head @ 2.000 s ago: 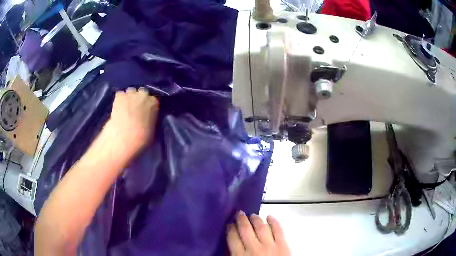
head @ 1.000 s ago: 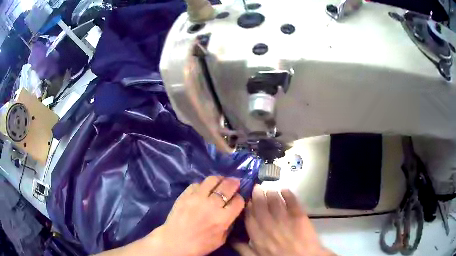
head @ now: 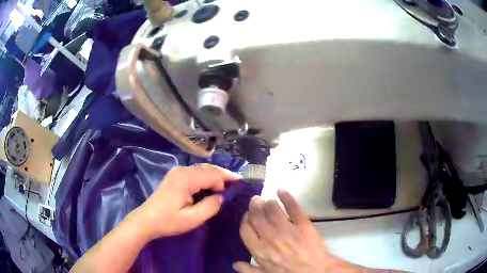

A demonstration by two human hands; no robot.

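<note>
The dark purple coated garment piece (head: 128, 160) lies crumpled under and left of the white sewing machine head (head: 299, 69). Its right edge runs up to the lit needle area, where the presser foot is mostly hidden behind a ribbed knob (head: 253, 172). My left hand (head: 181, 200) grips the cloth just in front of the needle area, thumb and fingers pinched on it. My right hand (head: 277, 232) lies on the cloth's right edge, fingers spread and pointing at the machine.
A black rectangular pad (head: 364, 164) lies on the machine bed under the arm. Fabric shears (head: 427, 224) and small black snips (head: 452, 184) lie at the right. A yellowish plate with a round dark part (head: 32, 149) is at the left, beside cluttered cloth.
My left hand has moved from the upper cloth to beside the needle area. My right hand has moved up along the edge. The view has shifted, putting the machine head further left.
</note>
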